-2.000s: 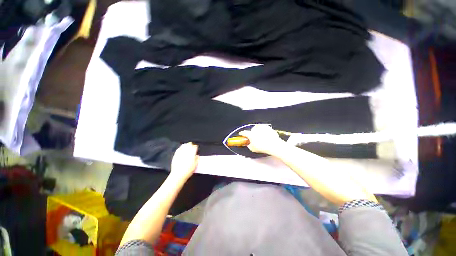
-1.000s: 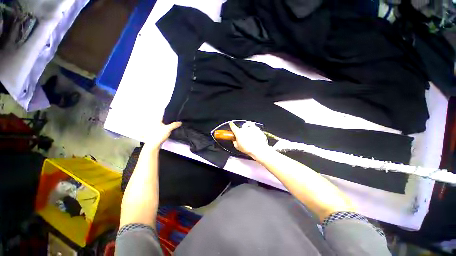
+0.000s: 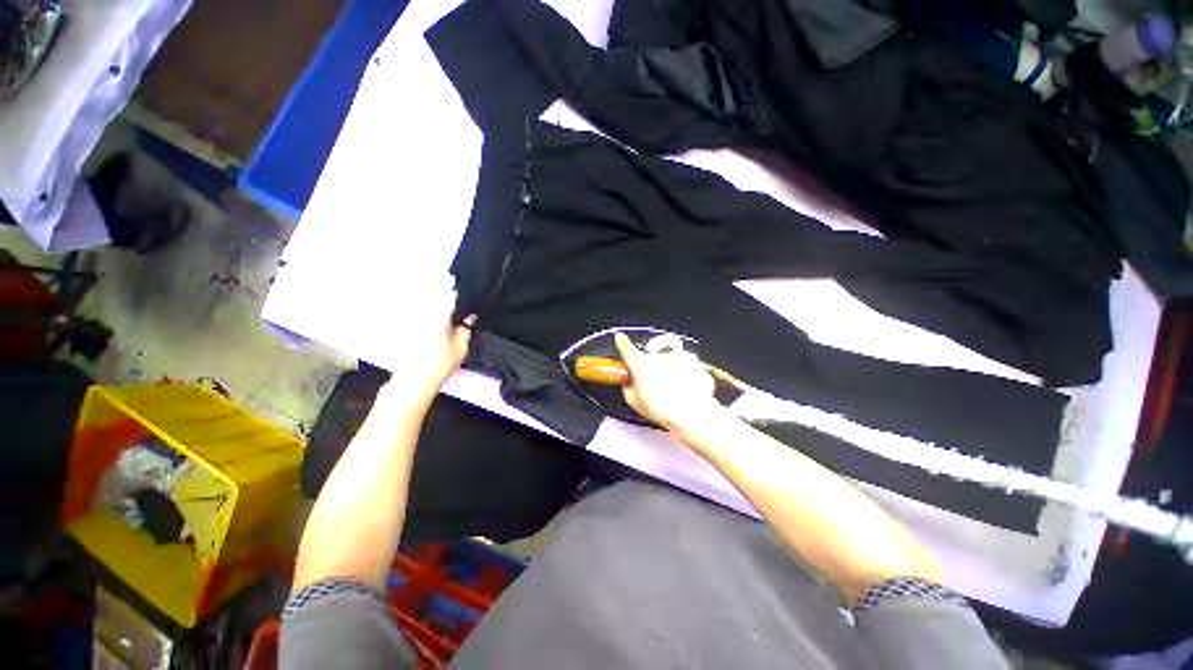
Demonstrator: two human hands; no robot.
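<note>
Black trousers (image 3: 628, 236) lie on a white-covered table (image 3: 373, 196), the waist end at the left and a leg reaching right. My right hand (image 3: 665, 380) is closed on the orange-brown handle of a steam iron (image 3: 602, 370), whose pointed plate faces left on the cloth near the table's near edge. A white wrapped hose (image 3: 916, 452) runs from the iron to the right. My left hand (image 3: 438, 343) is at the waist corner of the trousers, its fingers closed on the cloth edge. A darker flap, perhaps a pocket bag (image 3: 543, 390), lies between my hands.
A pile of black garments (image 3: 916, 144) lies along the far side. Black cloth (image 3: 458, 465) hangs below the near edge. A yellow crate (image 3: 196, 491) stands at lower left, a red crate (image 3: 451, 596) below the table. A blue panel (image 3: 321, 111) and white cloth (image 3: 66, 118) are at upper left.
The view has turned, so the table appears tilted. My left hand has moved from the near edge to the waist corner and taken hold of cloth. The iron has moved toward the waist end.
</note>
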